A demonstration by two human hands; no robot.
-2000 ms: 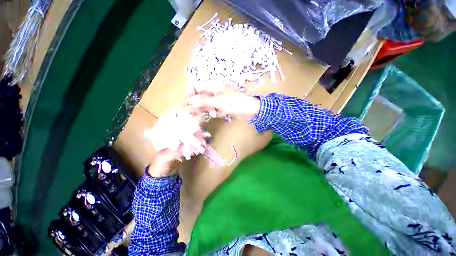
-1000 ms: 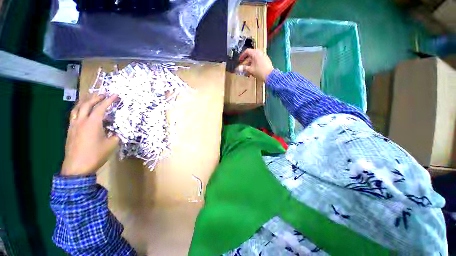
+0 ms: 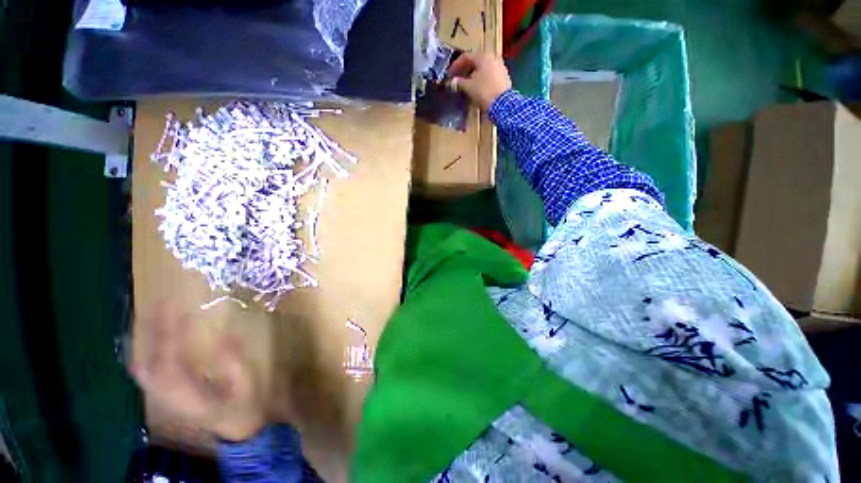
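A heap of small thin white parts [image 3: 236, 198] lies on the tan cardboard work surface [image 3: 382, 203]. A few more white parts [image 3: 359, 354] lie apart near the apron's edge. My left hand [image 3: 194, 373] is blurred over the cardboard below the heap; whether it holds anything cannot be told. My right hand [image 3: 480, 77] reaches into the open cardboard box [image 3: 456, 165] beside the bench, its fingertips together at a small clear bag with dark pieces [image 3: 439, 75]. What the fingertips hold is too small to tell.
A grey plastic sheet [image 3: 208, 52] lies at the far end of the bench. A green bin [image 3: 689, 141] stands to the right, with cardboard boxes [image 3: 798, 208] beyond it. A metal bracket [image 3: 116, 141] is at the left edge. Dark housings are partly visible at the bottom left.
The view has swung right from the housings to the box. My left hand has moved from the heap down towards the near side. My right hand went to the box and remains there.
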